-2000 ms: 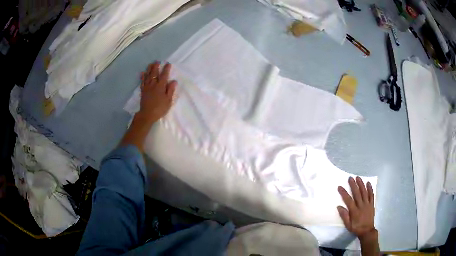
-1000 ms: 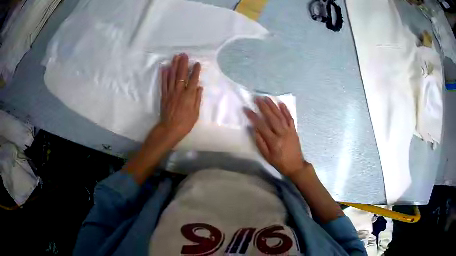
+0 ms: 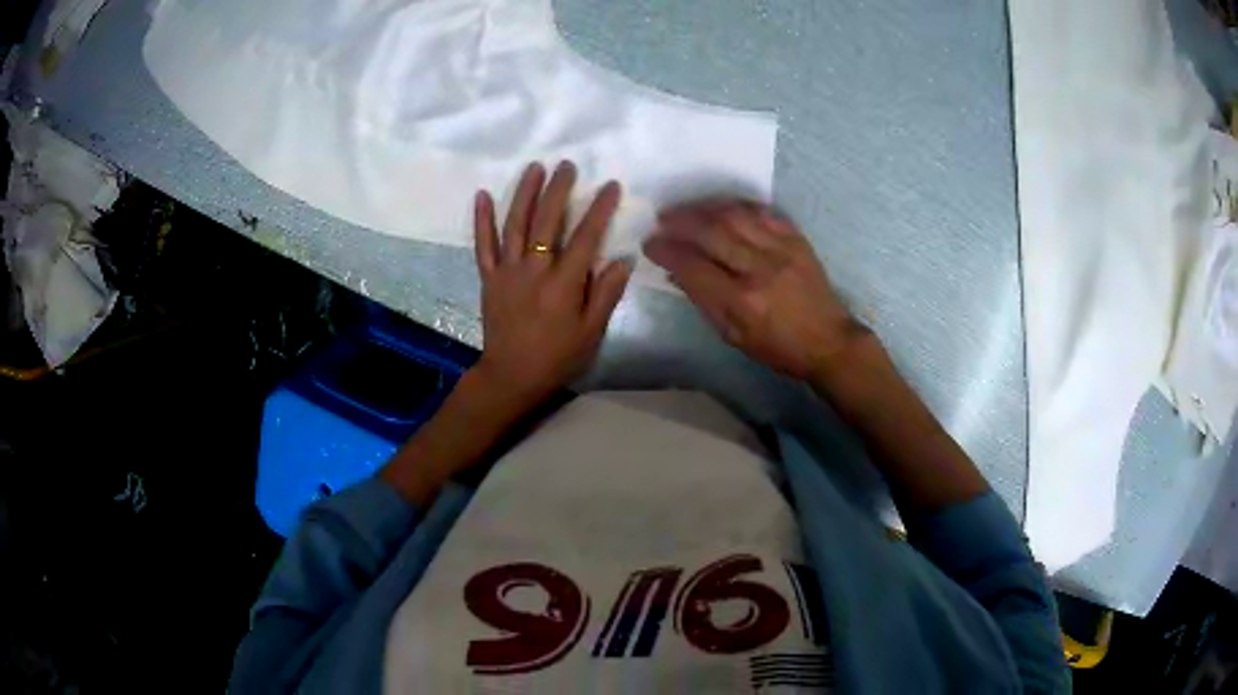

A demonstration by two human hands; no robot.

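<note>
A white garment panel (image 3: 326, 136) lies on the grey-blue table, with its curved cut-out at the upper middle and its square corner at the right. My left hand (image 3: 547, 278) lies flat on the panel's near edge, fingers spread, a ring on one finger; it holds nothing. My right hand (image 3: 760, 278) is just right of it, at the panel's near right corner, blurred, with fingers bent and pointing left. Whether its fingers pinch the cloth edge cannot be seen.
Another long white panel (image 3: 1093, 272) lies along the right side of the table (image 3: 896, 149), with more white cloth (image 3: 1211, 306) beyond it. White cloth (image 3: 61, 245) hangs at the far left. A blue stool (image 3: 319, 441) stands below the table's near edge. A yellow rail (image 3: 1086, 641) shows at lower right.
The view has shifted down and to the right over the table. My left hand has come from the panel's left side to near my right hand. My right hand's fingers have bent; the shears are out of view.
</note>
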